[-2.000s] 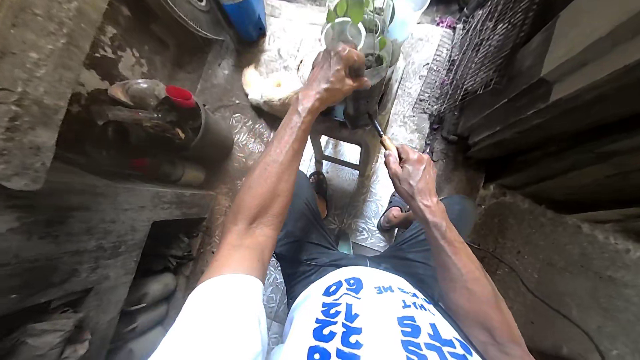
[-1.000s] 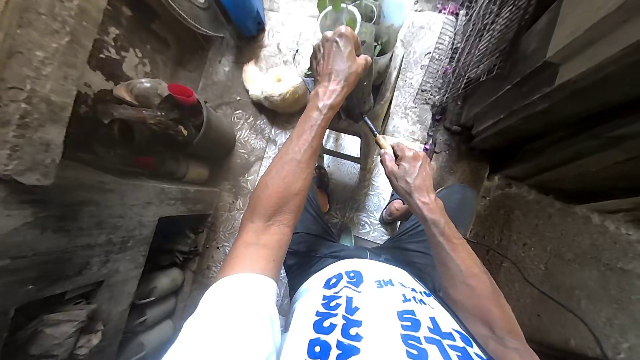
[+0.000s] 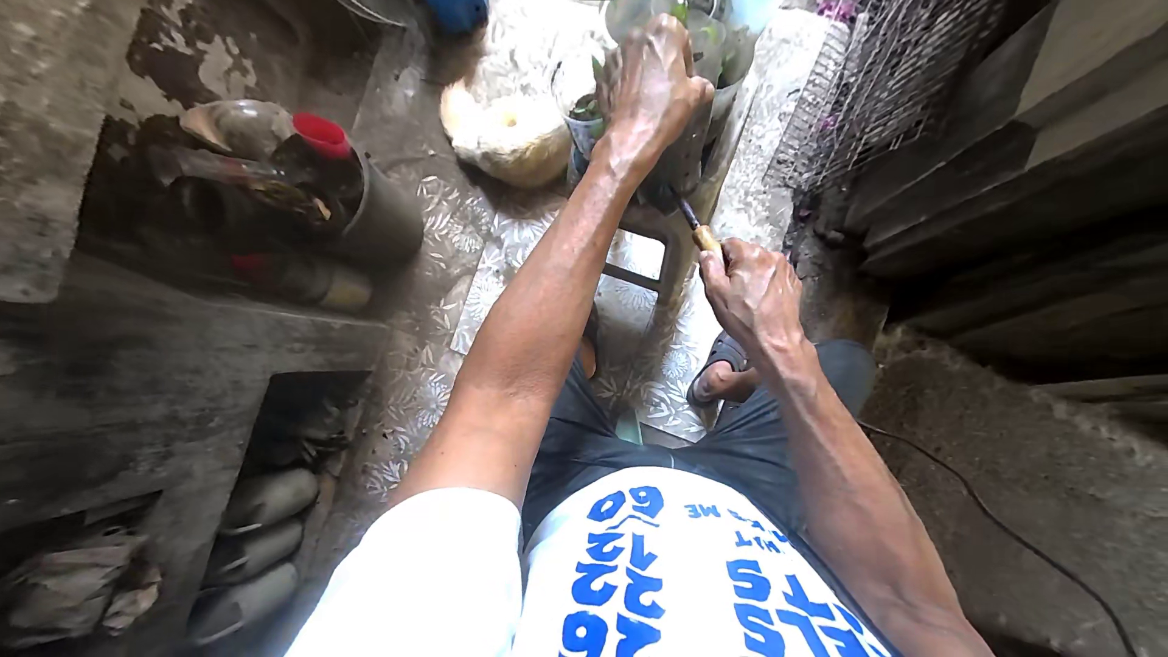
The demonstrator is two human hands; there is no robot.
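My left hand (image 3: 652, 91) is closed over the upper part of a dark container (image 3: 680, 151) among several plastic cups with green plants (image 3: 585, 108). Its fingertips are hidden behind the hand's back. My right hand (image 3: 753, 287) grips the light handle of a thin tool with a dark metal shaft (image 3: 701, 230), perhaps a soldering iron. The tool's tip meets the lower side of the dark container; whether it has gone in, I cannot tell. Container and cups stand on a small stool or bench (image 3: 671, 242) in front of me.
A pale, furry rounded thing (image 3: 516, 137) lies left of the cups. Further left stands a grey bucket (image 3: 388, 205) with bottles, one red-topped. A wire rack (image 3: 876, 100) is at the upper right. A dark cord (image 3: 990, 516) runs over the ground at the right, and my sandalled foot (image 3: 718, 374) is below.
My left hand has shifted from the cup area onto the dark container's upper part since the first frame. The tool in my right hand stays at the container's lower side.
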